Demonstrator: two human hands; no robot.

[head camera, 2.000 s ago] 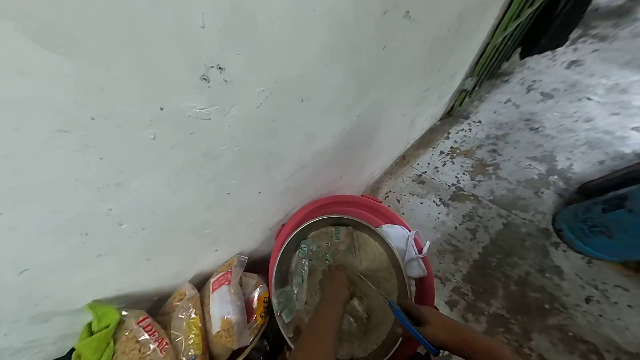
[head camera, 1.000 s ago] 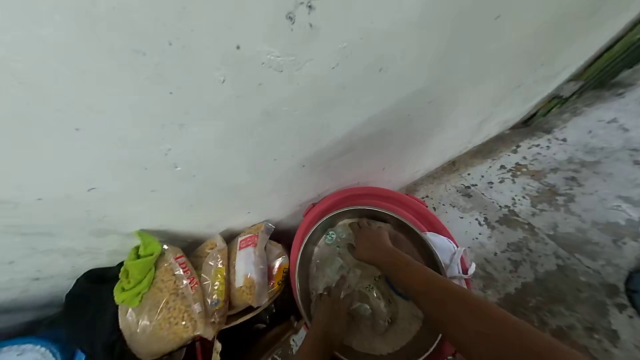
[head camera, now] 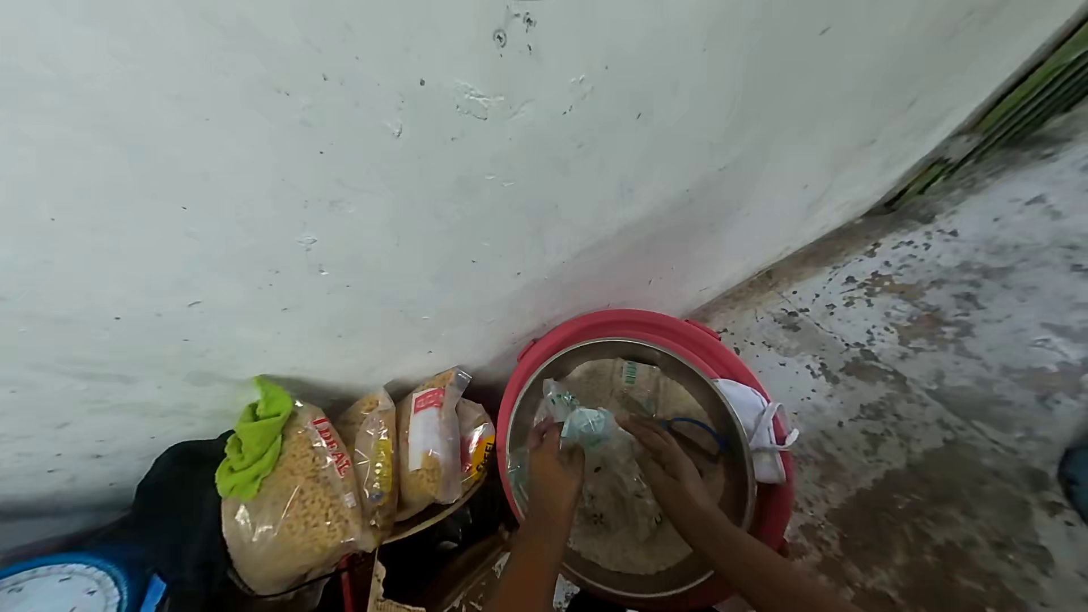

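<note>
A round metal basin [head camera: 629,586] sits inside a red plastic tub [head camera: 769,527] and holds a pale powdery or grainy material. Over it, my left hand [head camera: 557,467] grips the left side of a clear plastic bag [head camera: 608,472] with green print. The fingers of my right hand [head camera: 667,463] are extended against the bag's right side near its top; whether they pinch it is hard to tell. Scissors with a blue handle [head camera: 701,429] lie in the basin beside my right hand. Another printed plastic piece [head camera: 637,382] rests on the material behind the bag.
Several clear bags of dry yellowish food [head camera: 293,501] stand left of the tub, one with a green cloth [head camera: 255,438]. A white cloth [head camera: 756,425] hangs on the tub's right rim. A blue dial scale [head camera: 64,586] is at lower left, and a wall [head camera: 340,212] rises behind.
The blue-handled scissors, in my right hand two seconds ago, now lie in the basin. My right hand has moved from the basin's far side to the bag. The view has shifted left.
</note>
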